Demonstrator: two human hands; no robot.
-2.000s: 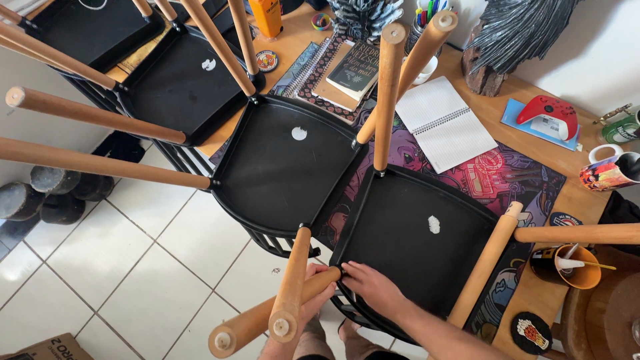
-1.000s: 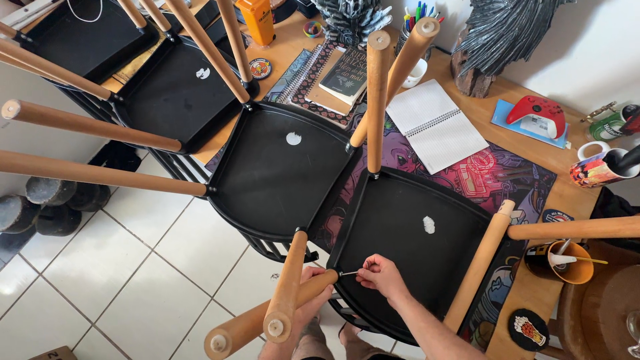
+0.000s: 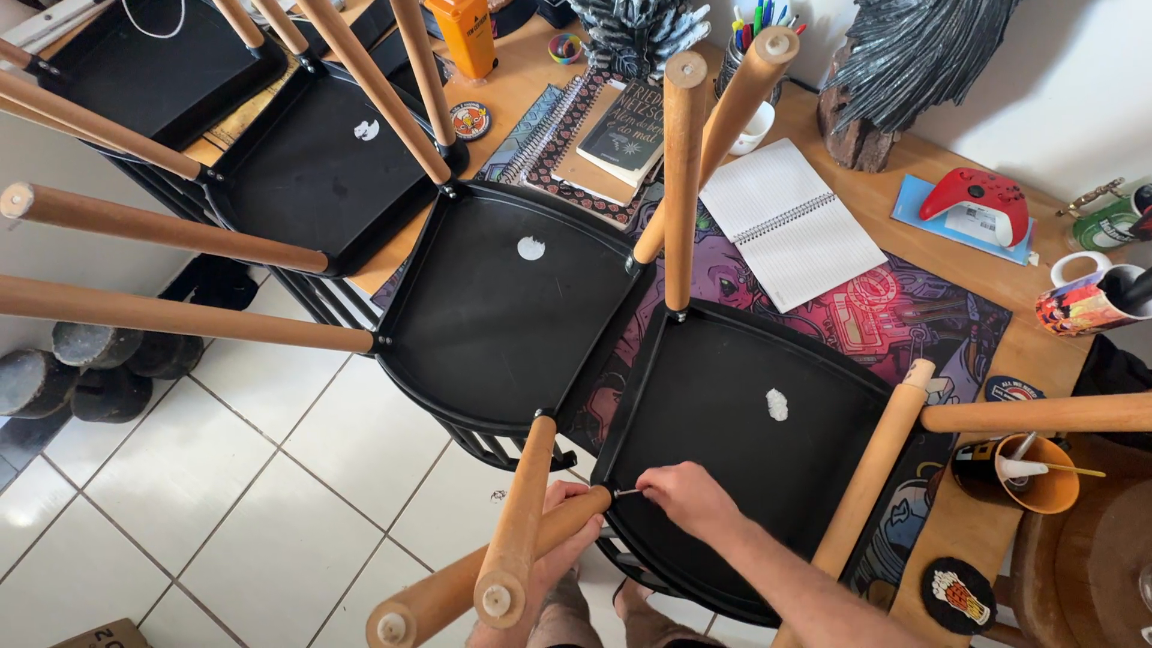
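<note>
Upturned chairs with black seats and round wooden legs rest against the desk. My left hand [image 3: 567,531] is wrapped around a wooden chair leg [image 3: 486,562] at the near left corner of the closest black seat [image 3: 720,432]. My right hand [image 3: 688,499] pinches a thin metal piece [image 3: 627,492], whose far end meets the joint of that leg and seat. Whether it is a screw or a small tool cannot be told. One wooden leg [image 3: 868,468] lies slanted across the right side of this seat. Another leg [image 3: 517,522] from the neighbouring seat [image 3: 504,306] crosses in front of the held one.
On the wooden desk are an open spiral notebook [image 3: 792,225], books [image 3: 625,135], a red game controller [image 3: 976,205], a mug [image 3: 1093,297] and an orange cup [image 3: 1048,486]. Legs stick up and sideways. Dumbbells [image 3: 94,351] sit on the tiled floor at left.
Two seconds ago my right hand was lower over the leg joint; it has since lifted to the right, with the thin metal piece showing at its fingers. My left hand stays on the leg.
</note>
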